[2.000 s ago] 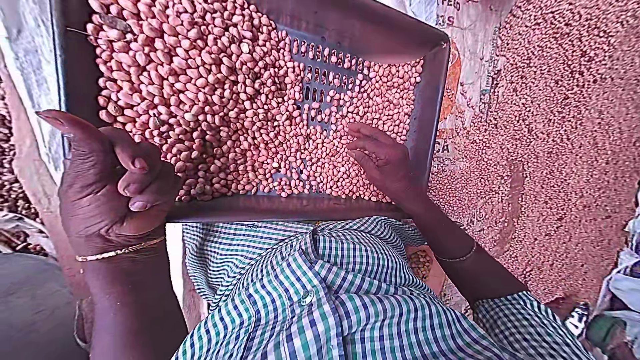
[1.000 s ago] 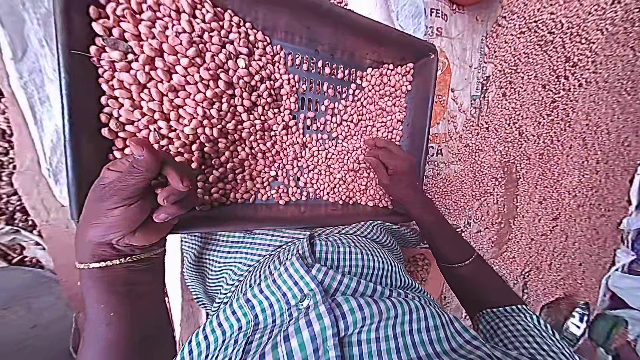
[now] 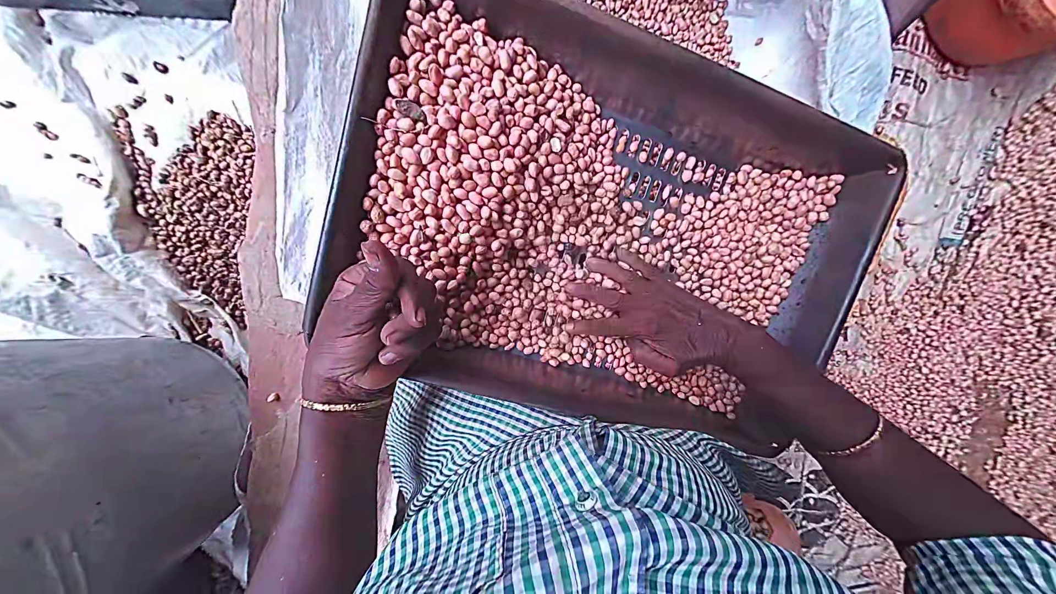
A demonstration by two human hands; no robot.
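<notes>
A dark plastic tray with a slotted bottom (image 3: pixel 701 82) lies tilted in front of me, holding shelled peanuts (image 3: pixel 487 157) heaped at its left and a thinner layer at the right. My right hand (image 3: pixel 652 318) rests on the peanuts near the tray's middle, palm down with its fingers spread. At the lower left corner of the tray is my left hand (image 3: pixel 375 322), its fingers curled and thumb up; whether anything is inside the curl cannot be seen. Some of the slots show between the two parts of the peanuts.
Many peanuts (image 3: pixel 973 330) cover the ground at the right, beside a printed sack (image 3: pixel 940 148). An orange container (image 3: pixel 982 33) is at the top right. At the left, darker nuts or seeds (image 3: pixel 206 206) lie on a white sheet (image 3: pixel 49 107), above a grey rounded surface (image 3: pixel 115 454).
My right hand has moved left over the peanuts from the tray's right part, and its fingers have spread. My left hand remains by the tray's lower left corner. The view has shifted left.
</notes>
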